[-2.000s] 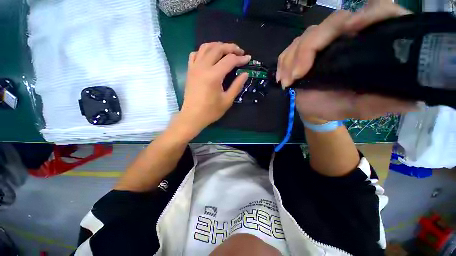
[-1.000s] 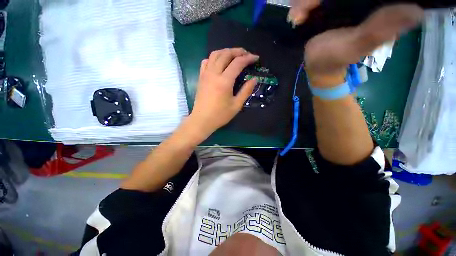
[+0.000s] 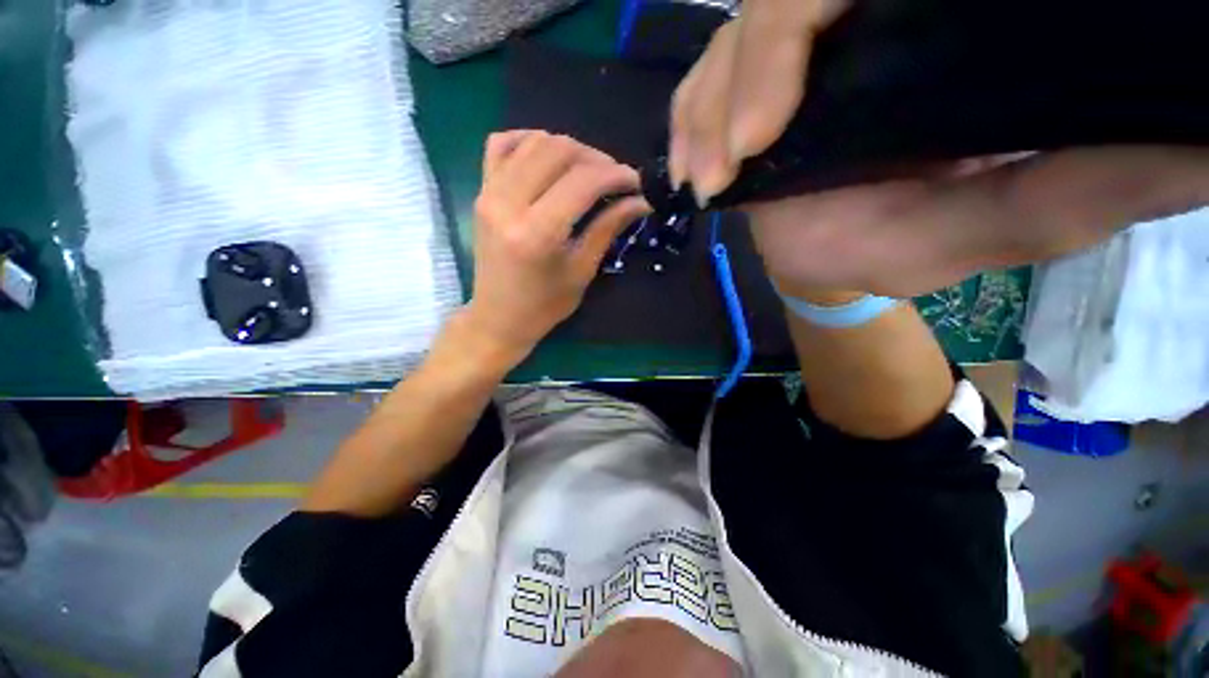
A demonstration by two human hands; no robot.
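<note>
A black glossy housing (image 3: pixel 652 249) lies on the black work mat (image 3: pixel 570 96), partly hidden by my fingers. My left hand (image 3: pixel 550 225) holds its left side between thumb and fingers. My right hand (image 3: pixel 849 199) is around the large black electric screwdriver (image 3: pixel 981 80), which is blurred near the camera. The screwdriver's front end and my right fingertips are over the top of the housing. The green board inside is hidden now. A light blue wrist strap (image 3: pixel 843 313) is on my right wrist, and its blue cord (image 3: pixel 732 318) hangs over the mat.
A white ribbed foam sheet (image 3: pixel 252 119) on the left bears another black housing (image 3: pixel 257 291). A bag of grainy grey screws (image 3: pixel 484 24) lies at the back. Loose green boards (image 3: pixel 975 311) and translucent plastic bags (image 3: pixel 1134 318) lie to the right. A dark item lies at the far left edge.
My right hand has come back from the far right of the mat and brought the screwdriver over the housing. My left hand still holds the housing. The view has shifted slightly.
</note>
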